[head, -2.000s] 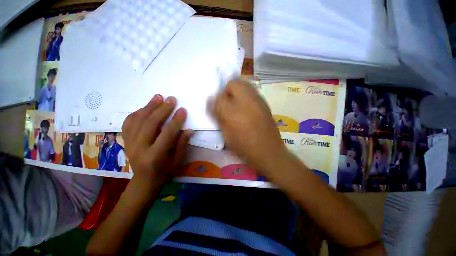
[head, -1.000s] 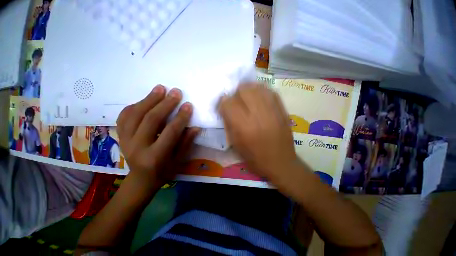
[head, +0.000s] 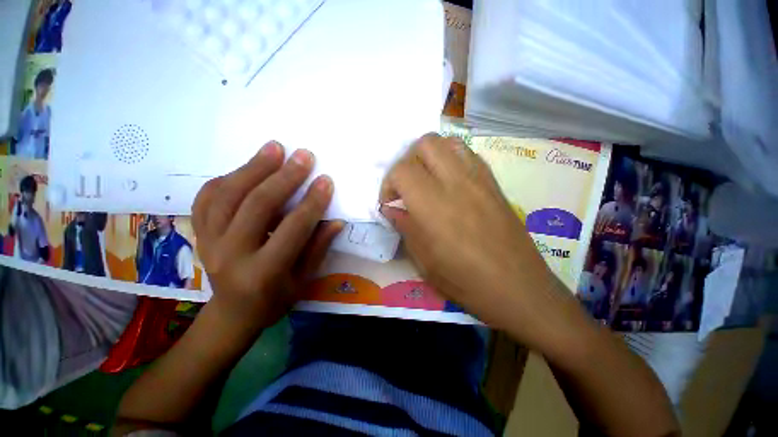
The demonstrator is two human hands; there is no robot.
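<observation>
A white calculator (head: 341, 94) lies face down in front of me, with a round dotted grille at its left. A white sheet with rows of raised dots (head: 243, 30) lies on its upper part. My left hand (head: 256, 226) holds the calculator's near edge, fingers on the back and thumb at the edge. My right hand (head: 456, 222) is closed at its near right corner, with a small whitish piece at the fingertips; what it is cannot be told. Another white unit (head: 373, 240) shows partly under the near edge.
Milky-white sleeves (head: 589, 68) are stacked at the upper right. Poster sheets (head: 499, 179) lie under the work, with darker photo sheets (head: 653, 247) to the right. White paper slips (head: 723, 286) lie at the far right. A red stool part (head: 141, 333) and grey fabric show at the lower left.
The calculator and dotted sheet sit higher and further left in view. My right hand, blurred earlier, is now sharper at the near right corner. My left hand has stayed on the near edge.
</observation>
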